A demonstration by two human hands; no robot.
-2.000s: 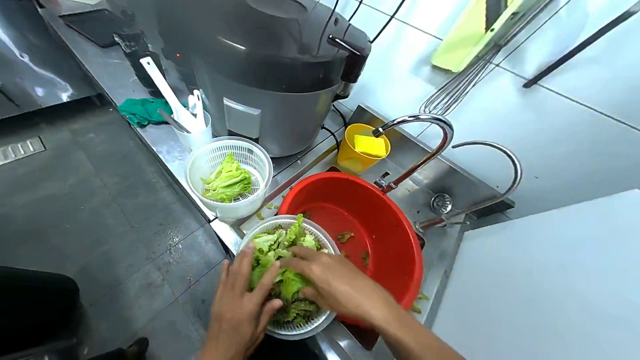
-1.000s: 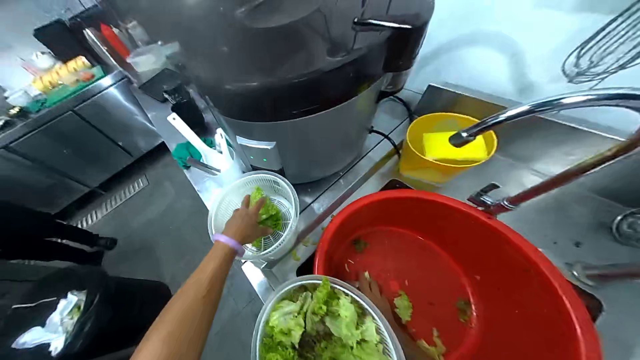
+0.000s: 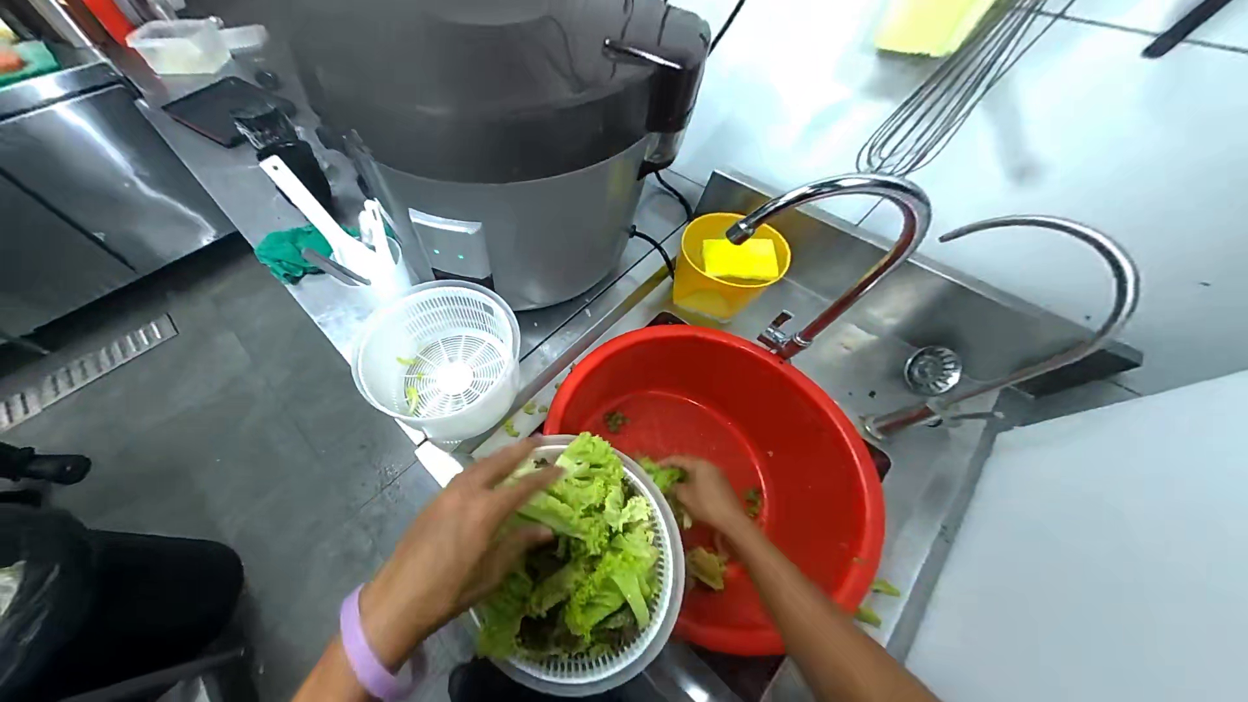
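My left hand (image 3: 478, 541), with a lilac wristband, rests its fingers on the lettuce leaves (image 3: 595, 546) heaped in a white slotted basket (image 3: 673, 575). My right hand (image 3: 704, 492) reaches into the red plastic basin (image 3: 838, 575), its fingers at some green lettuce beside the basket's rim; whether they grip it is hard to tell. A few leaf scraps lie on the basin's floor. Further up and left stands a second white slotted basket (image 3: 439, 356) with only small green bits inside.
A large grey appliance (image 3: 507, 146) stands behind the baskets. Over the sink arch two steel faucets (image 3: 877, 263), near a yellow cup (image 3: 707, 292) with a yellow sponge (image 3: 741, 259). White utensils (image 3: 356, 244) and a green cloth (image 3: 292, 252) are at left; a whisk (image 3: 936, 107) hangs on the wall.
My left hand has moved from the far white basket to the near one. The lettuce seen in the far basket is gone except for bits. My right hand is now further inside the red basin.
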